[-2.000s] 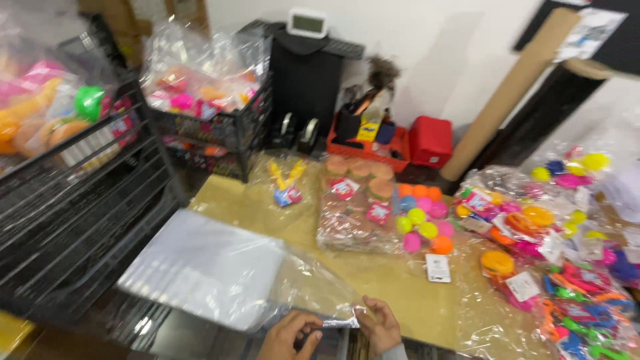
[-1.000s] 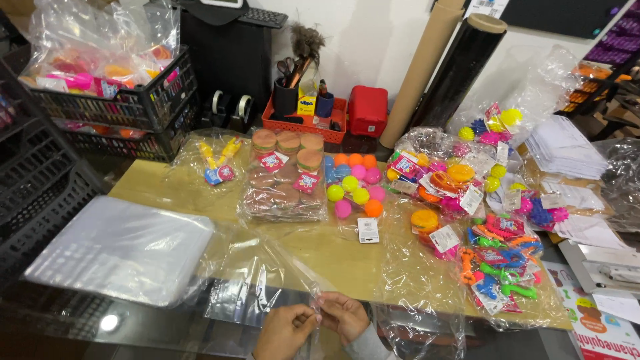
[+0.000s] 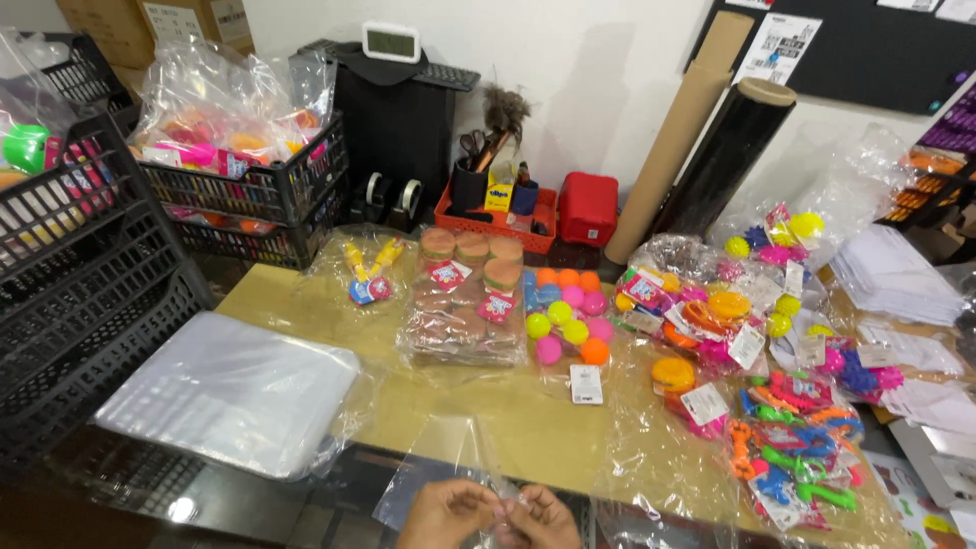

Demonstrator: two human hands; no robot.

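At the bottom centre, my left hand (image 3: 451, 515) and my right hand (image 3: 543, 518) pinch the edge of a clear plastic bag (image 3: 442, 457) between their fingertips, close together. The bag hangs over the table's front edge. To the left lies a stack of clear plastic bags (image 3: 236, 389). Beyond my hands are a bag of toy burgers (image 3: 465, 305), colourful balls (image 3: 568, 313) with a white tag (image 3: 585, 383), and a bagged yellow toy (image 3: 371, 271). Bagged toy bones (image 3: 801, 450) and spiky balls (image 3: 862, 370) lie to the right.
Black plastic crates (image 3: 244, 179) of bagged toys stand at the left. At the back are tape dispensers (image 3: 389, 200), a red basket (image 3: 496, 230), a red box (image 3: 588, 209) and tall rolls (image 3: 724, 152) against the wall. Paper stacks (image 3: 896, 274) lie at the right.
Two seconds ago my hands were apart along the edge of a bag beside the stack; now their fingertips meet at the bag's edge, away from the stack. The view has shifted.
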